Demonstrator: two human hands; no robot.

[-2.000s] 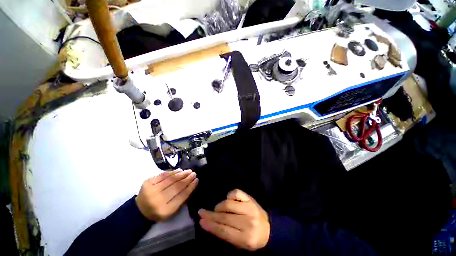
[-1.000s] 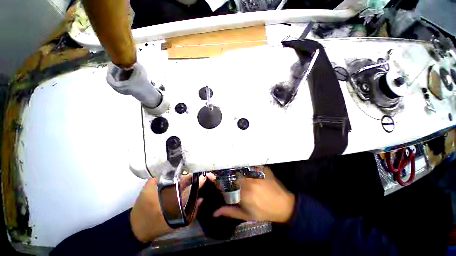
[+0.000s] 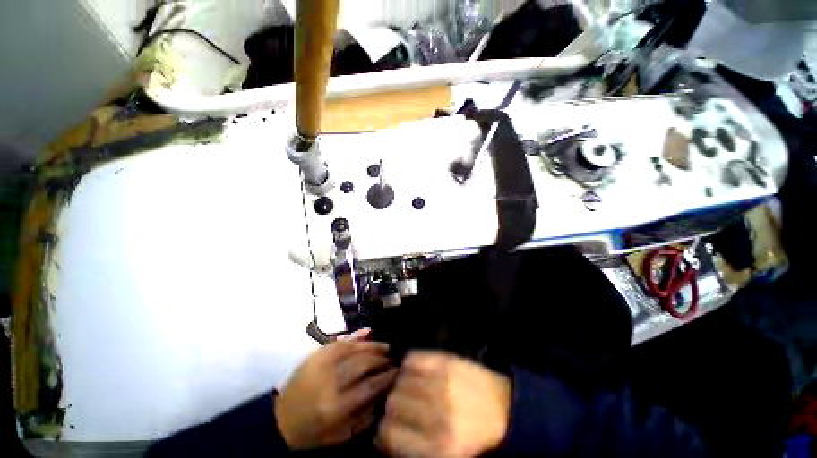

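The white sewing machine head lies across the view, with a black band draped over it. A black garment piece hangs from below the head towards the lap. My left hand is below the left end of the head, its fingers bent onto the black cloth's left edge. My right hand is close beside it, slightly blurred, its fingers curled on the cloth. The needle area is hidden. The metal lever guard stands just above my left fingertips.
A wooden-handled post rises at the head's left end. Red-handled scissors lie at the right. A small curved brown part lies left of the needle area. The white table has worn brown edges. Black cloth and plastic lie behind the machine.
The view has drawn back from the machine since one second ago. My hands have come out from behind the lever guard and tension parts and now lie closer together below the head.
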